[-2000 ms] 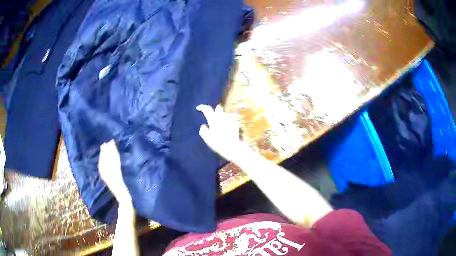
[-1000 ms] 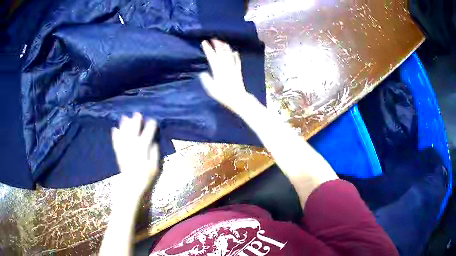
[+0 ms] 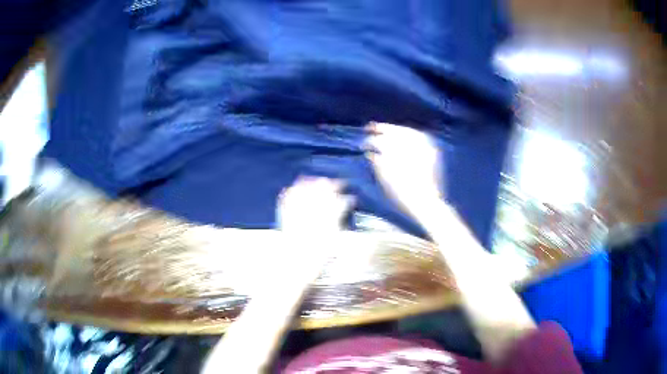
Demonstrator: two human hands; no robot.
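A navy garment (image 3: 219, 179) lies over the table with its shiny, wrinkled lining (image 3: 292, 88) facing up and a smoother band along its near edge. My left hand (image 3: 314, 204) is at the garment's near edge with fingers curled; blur hides whether it grips the cloth. My right hand (image 3: 406, 157) is farther up and to the right, on the lining, its fingers bent against a fold. Its fingertips are blurred, so I cannot tell whether it pinches the fabric.
The glossy brown wooden table (image 3: 146, 256) shows in front of the garment and at the right, with bright glare. A blue bin (image 3: 574, 303) stands beyond the table edge at the lower right, with dark cloth beside it. The whole view is blurred.
The view has shifted and the garment appears farther right. My hands have come closer together, and their spread fingers are now curled at the cloth.
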